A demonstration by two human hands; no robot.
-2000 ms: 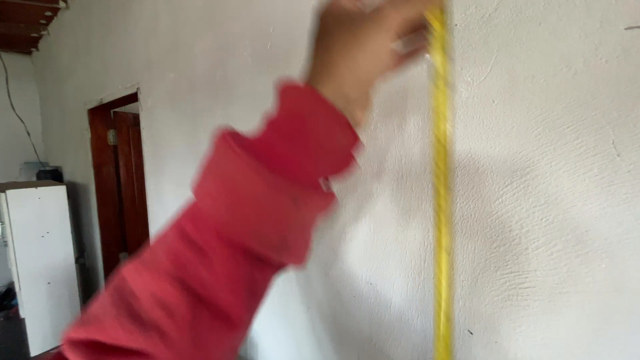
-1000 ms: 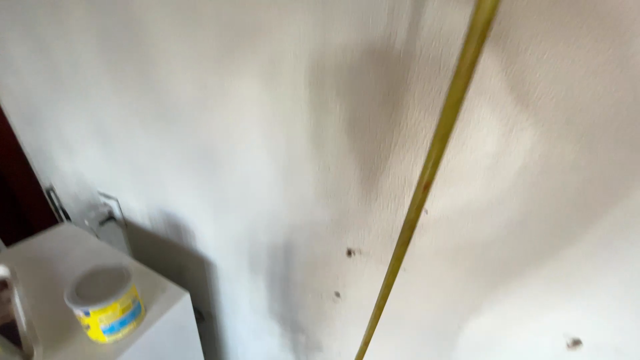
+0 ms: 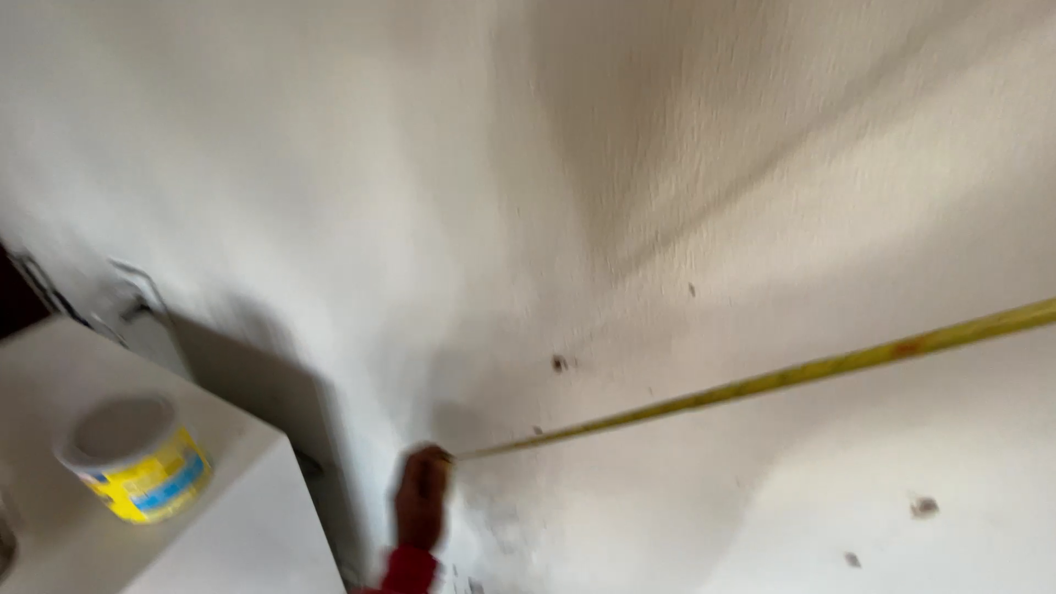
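A hand in a red sleeve, by its side of the view my left hand (image 3: 422,497), is low and left of the middle, blurred, in front of the white wall. Its fingers are closed on the far end of a yellow measuring tape blade (image 3: 775,381). From there the blade slants up to the right and leaves the view at the right edge, looking wider toward that side. A reddish mark shows on it near the right. The tape's case cannot be seen. My right hand is out of view.
A white cabinet or similar box-shaped unit (image 3: 239,516) stands at the lower left. On its top is a yellow and blue tub with a grey lid (image 3: 148,462). The rough white wall (image 3: 462,206) has small dark holes or marks. A metal fitting is blurred behind the cabinet.
The tape blade hung upright two seconds ago, was steeply slanted one second ago, and now lies much flatter. My left hand, out of view one second ago, is back in view. The view has turned down.
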